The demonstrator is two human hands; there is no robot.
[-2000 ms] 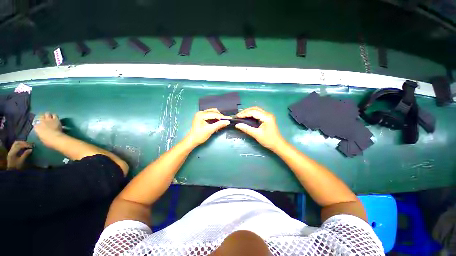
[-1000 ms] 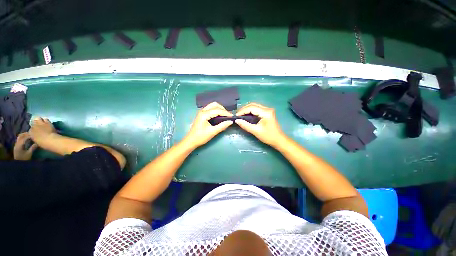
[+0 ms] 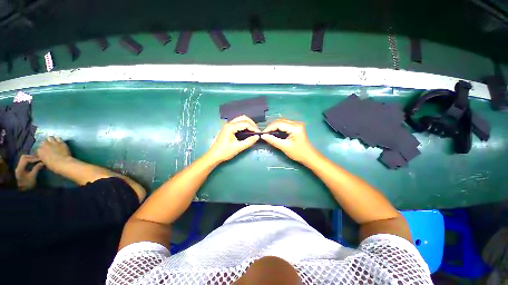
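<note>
A narrow dark piece (image 3: 246, 134) is pinched between the fingertips of both hands, above the green bench. My left hand (image 3: 231, 139) grips its left part and my right hand (image 3: 291, 139) grips its right part; the two thumbs nearly meet at its middle. The fingers hide much of the piece. A small stack of dark blanks (image 3: 244, 108) lies just beyond my hands, its near edge partly covered by my left fingers. A loose overlapping pile of charcoal blanks (image 3: 370, 125) lies on the bench to the right of my hands.
Beyond the white rail (image 3: 223, 74), finished dark strips (image 3: 219, 39) and a small patterned strip (image 3: 48, 62) lie on the belt. A black head strap (image 3: 459, 114) lies at far right. Another person's hands (image 3: 54, 153) work at left beside dark pieces. A blue stool (image 3: 424, 236) stands below the bench.
My hands stay nearly in place, while the held piece now shows as a thinner dark strip. The strips on the belt have shifted left. The other person's hands have moved slightly.
</note>
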